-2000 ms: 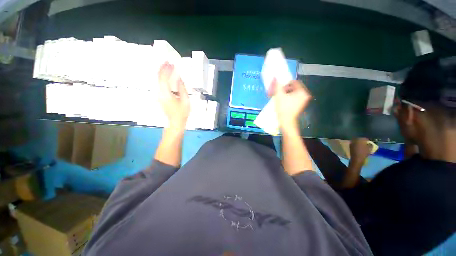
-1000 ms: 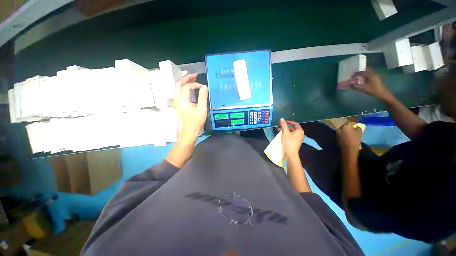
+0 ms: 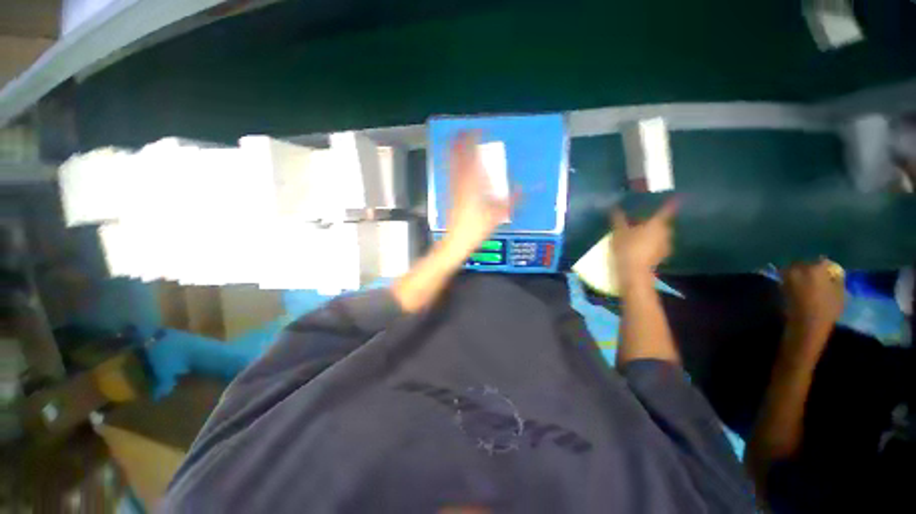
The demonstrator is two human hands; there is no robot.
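Observation:
The blue digital scale (image 3: 542,181) stands on the bench with its green displays lit. A small white carton (image 3: 495,171) lies on its platform. My left hand (image 3: 472,196) is over the platform, blurred, fingers on the carton's left and thumb on its right; whether it grips is unclear. My right hand (image 3: 643,241) is right of the scale with a pale yellowish label sheet (image 3: 600,266) in it, fingers extended towards another white carton (image 3: 655,156) on the bench. Bright white rows of cartons (image 3: 201,186) stand left of the scale.
Another worker's hand (image 3: 812,291) is at the right near the bench (image 3: 723,221) edge. A white carton (image 3: 836,25) lies at the top right. A blurred pale object (image 3: 872,151) is at the far right. Brown corrugated boxes (image 3: 151,442) are on the floor at lower left.
My left hand has moved from beside the scale to over the carton on it. My right hand has moved right and up. A carton now stands nearer the scale, and the other worker's reaching hand has withdrawn.

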